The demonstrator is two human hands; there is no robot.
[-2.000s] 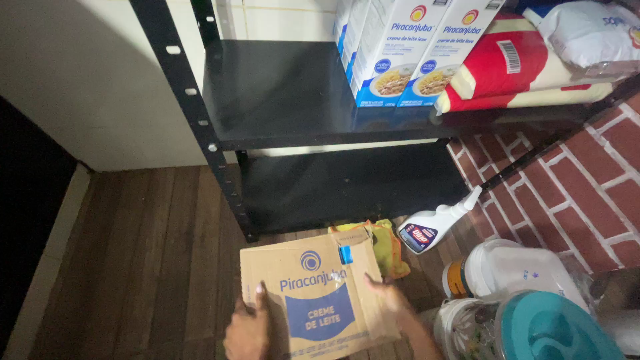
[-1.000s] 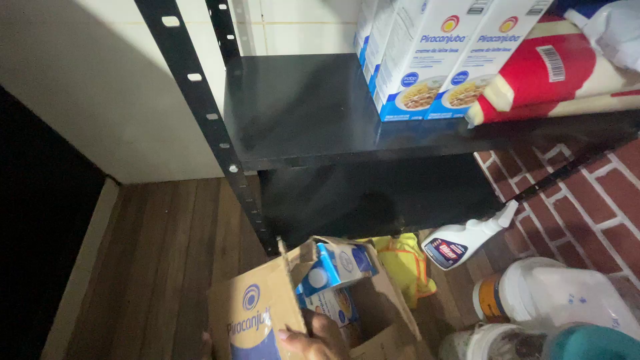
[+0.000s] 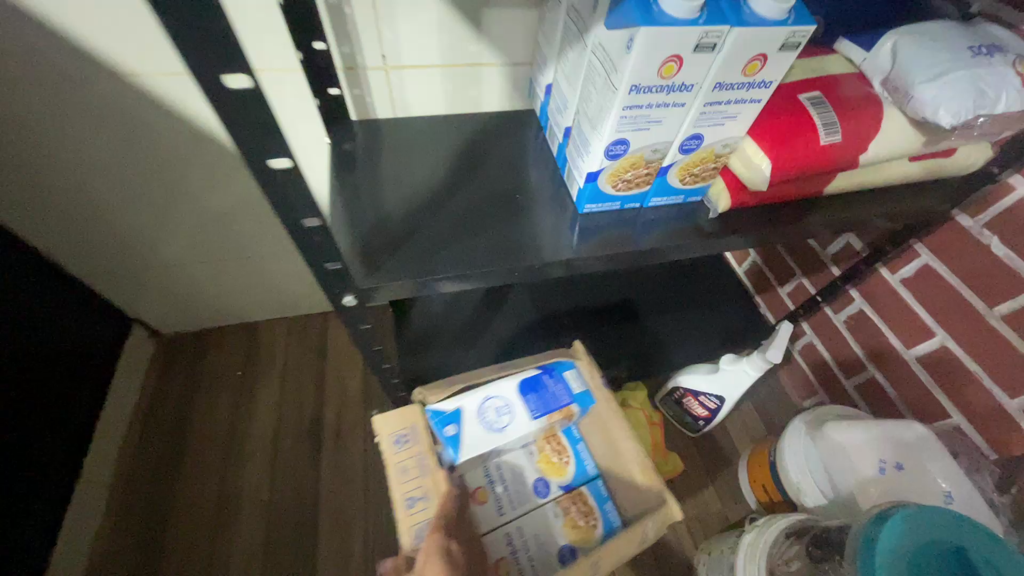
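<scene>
A cardboard box (image 3: pixel 636 472), its top open, is at the bottom centre, below the shelf. Inside lie several Piracanjuba cream cartons (image 3: pixel 512 408), white and blue, on their sides. One hand (image 3: pixel 448 536), which looks like my left, is at the box's near left side by the folded-out flap, its fingers over the edge beside the cartons. Its grip is partly hidden by blur and the frame's edge. My right hand is not seen. More cream cartons (image 3: pixel 640 120) stand upright on the black metal shelf (image 3: pixel 448 200).
Red and cream packages (image 3: pixel 832 120) and a white bag (image 3: pixel 944 72) lie right of the upright cartons. A black slotted post (image 3: pixel 264 152) rises at left. A spray bottle (image 3: pixel 720 384), a yellow cloth (image 3: pixel 648 432), white tubs (image 3: pixel 824 456) and a teal lid (image 3: pixel 928 544) are at lower right.
The cardboard box showed its closed printed face two seconds ago, then a partly open top; now its cartons are in full view. The right hand, seen on the box earlier, is out of view.
</scene>
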